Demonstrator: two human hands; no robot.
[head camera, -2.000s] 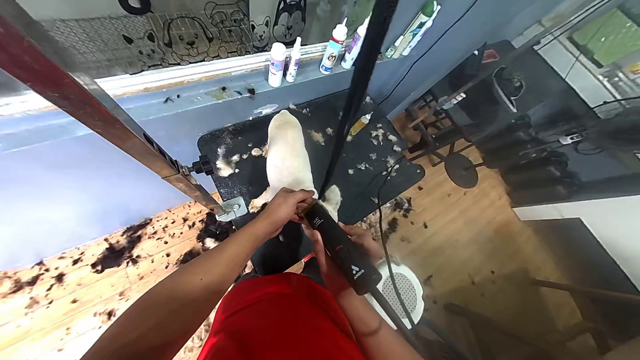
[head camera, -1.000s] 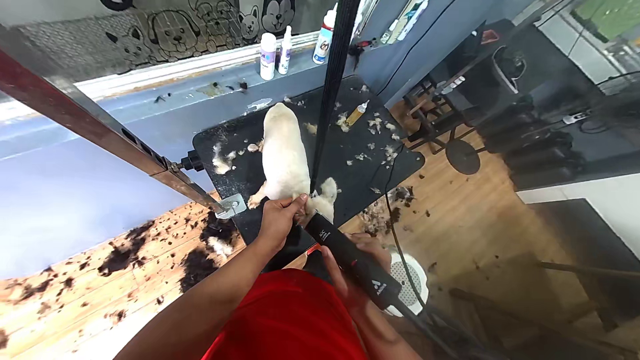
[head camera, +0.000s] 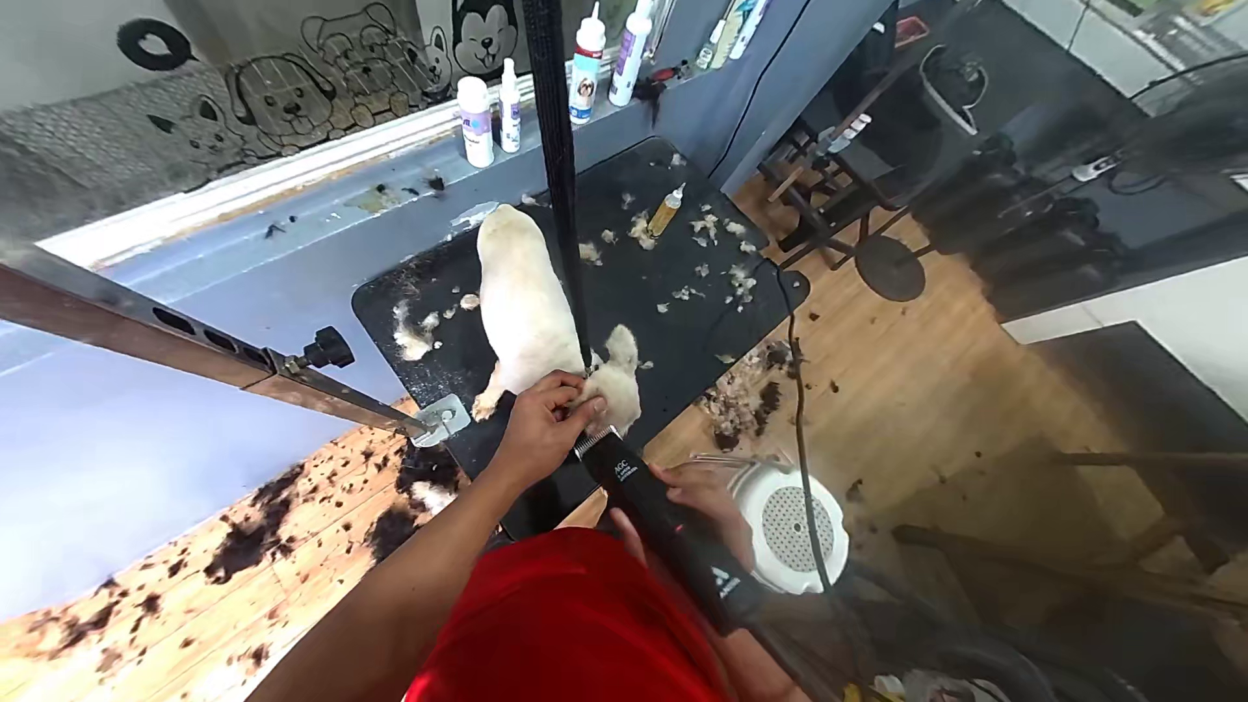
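A small cream-coated dog (head camera: 526, 292) stands on a black grooming table (head camera: 673, 322), its head (head camera: 616, 385) toward me. The fingers of my left hand (head camera: 546, 424) pinch at the side of its head, near the ear; what exactly they hold is too small to tell. My right hand (head camera: 707, 502) is wrapped around a black corded hair clipper (head camera: 648, 502), whose blade (head camera: 597, 441) points at the lower edge of the dog's head. A black strap (head camera: 556, 156) runs down to the dog's neck. Tufts of cut hair (head camera: 414, 336) lie on the tabletop.
A metal post (head camera: 214, 341) with a clamp knob (head camera: 330, 348) stands at the left. Several bottles (head camera: 476, 122) line the sill, and a small amber bottle (head camera: 666, 211) lies on the table. The clipper cord (head camera: 804, 439) hangs over a white stool (head camera: 795, 526). Dark hair (head camera: 249, 541) litters the floor.
The dog's head, mostly behind my hands and the clipper two seconds ago, shows more fully now. The clipper blade has moved to the lower edge of its head.
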